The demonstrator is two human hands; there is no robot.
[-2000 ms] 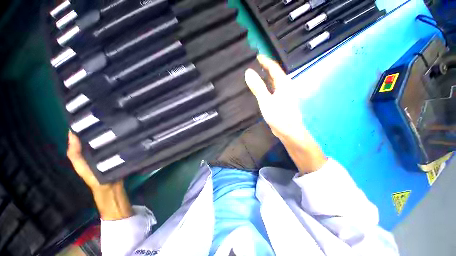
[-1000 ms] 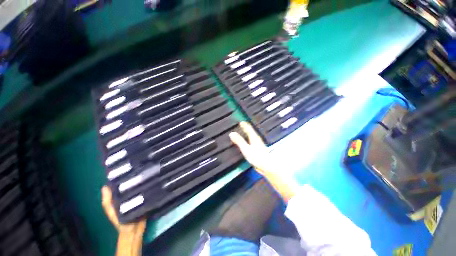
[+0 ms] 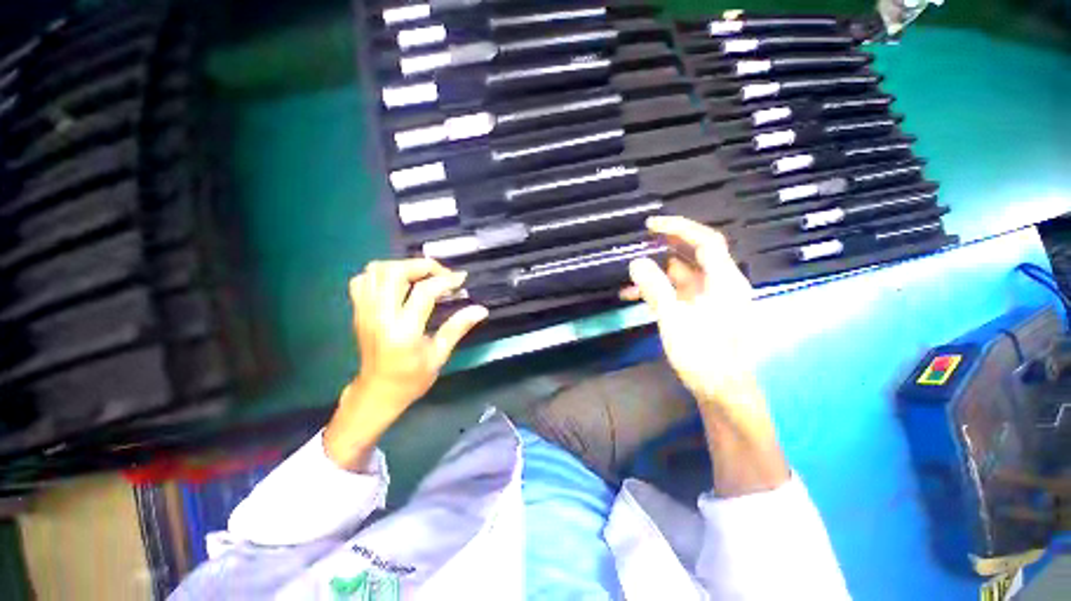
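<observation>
A black ridged tray (image 3: 658, 117) lies on the green bench with several black folded tripod sticks in its slots, silver-white ends to the left. My left hand (image 3: 399, 323) pinches the left end of the nearest stick (image 3: 564, 272) and mostly covers its silver tip. My right hand (image 3: 705, 311) has thumb and fingers around the right end of the same stick. The stick lies along the tray's near edge; whether it is lifted from its slot is hard to tell.
A second filled tray (image 3: 863, 153) adjoins on the right. Stacked black trays (image 3: 88, 235) stand at the left on the green bench (image 3: 288, 200). The blue table (image 3: 822, 387) bears a machine (image 3: 1010, 434) with a small coloured panel. A clear hanging object shows at the top right.
The tray was held in both hands and tilted; it now rests on the bench beside the other tray. Both hands have let go of its edges and moved to the nearest stick.
</observation>
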